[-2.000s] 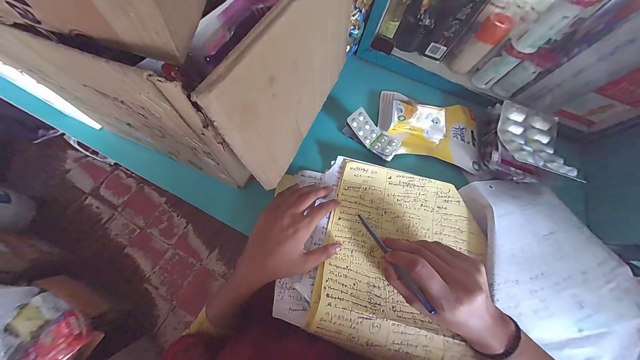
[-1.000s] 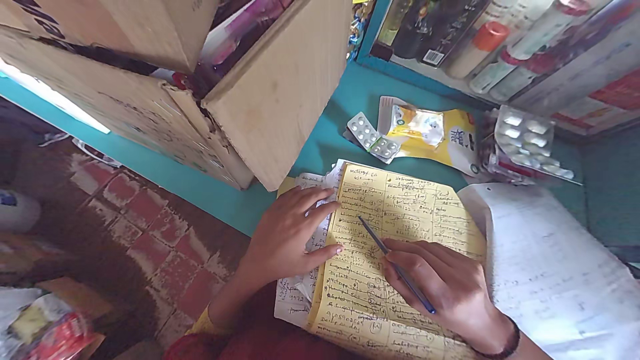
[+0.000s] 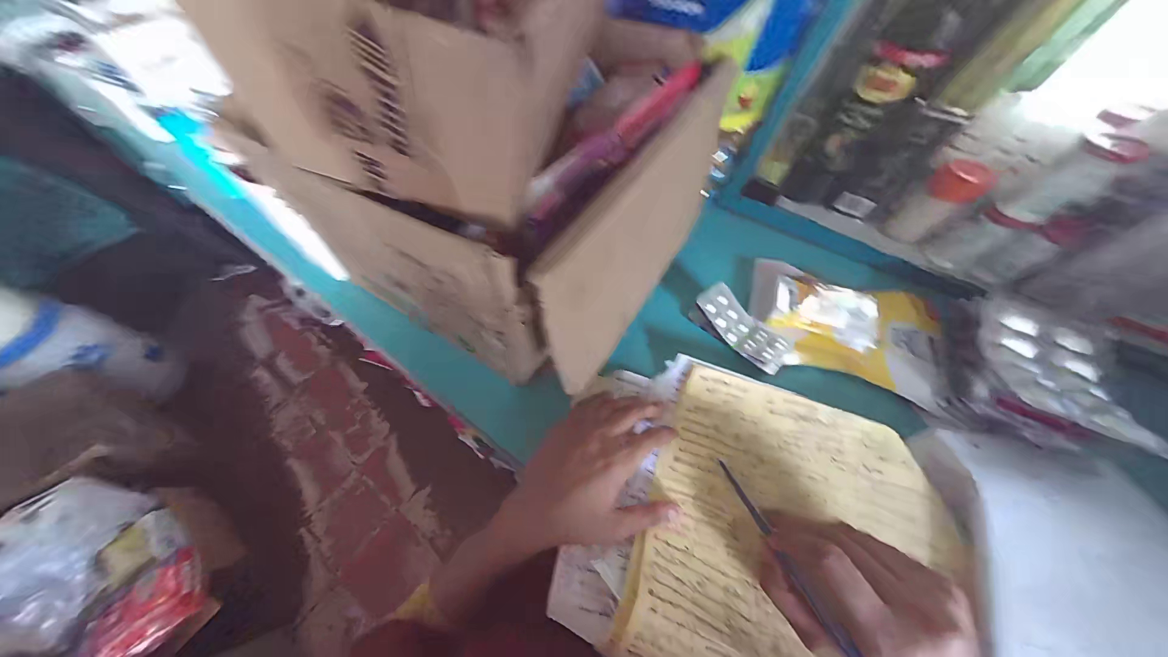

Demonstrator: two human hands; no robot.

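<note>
A yellow sheet of handwritten paper (image 3: 803,438) lies on other written sheets (image 3: 584,584) on the teal counter. My left hand (image 3: 589,474) rests flat at its left edge, fingers spread, with the fingertips on the paper and nothing held. In my right hand (image 3: 858,584) is a dark pen (image 3: 762,520), its tip pointing up and left over the writing. Whether the tip touches the paper cannot be told. The view is blurred, and the right hand's lower part is cut off by the frame edge.
An open cardboard box (image 3: 630,246) stands left of the papers. Behind them lie a tablet blister strip (image 3: 744,328), a yellow packet (image 3: 899,338) and more blister packs (image 3: 1049,365). A display case (image 3: 803,219) with bottles is at the back. A white sheet (image 3: 1077,538) lies at right.
The view has tilted up and to the left, showing more of the boxes and floor. Both hands keep about the same places on the paper.
</note>
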